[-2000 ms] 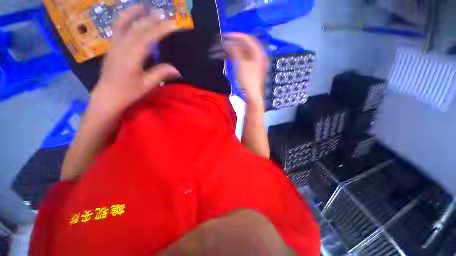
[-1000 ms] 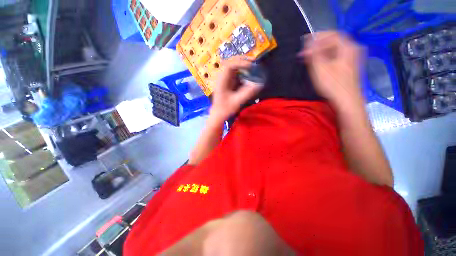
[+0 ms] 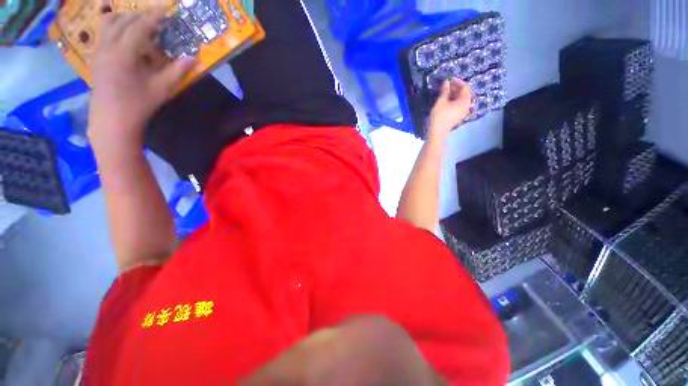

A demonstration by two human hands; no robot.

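The orange fixture base (image 3: pixel 241 34) rests over my black-trousered lap at the upper left, cut off by the top edge. Several silver and dark modules (image 3: pixel 198 26) sit on it. My left hand (image 3: pixel 136 68) lies over its left part, fingers bent beside the modules; whether it holds anything is hidden. My right hand (image 3: pixel 451 105) reaches to the black tray (image 3: pixel 422 87) on a blue stool. Its fingertips are close together at the tray's workpieces (image 3: pixel 483 56); I cannot tell whether they grip one.
The blue stool (image 3: pixel 377 71) stands right of my legs. Stacked black trays (image 3: pixel 498 188) stand farther right, near a metal-edged rack (image 3: pixel 603 256). Another black tray (image 3: pixel 30 170) is at the far left beside a blue stool (image 3: pixel 79 162). Part of a green frame (image 3: pixel 30 22) shows at the top left.
The view has swung to the right. My right hand has moved out from beside my lap to the black tray. My left hand, earlier by the fixture's near edge with a dark piece, now lies over the fixture.
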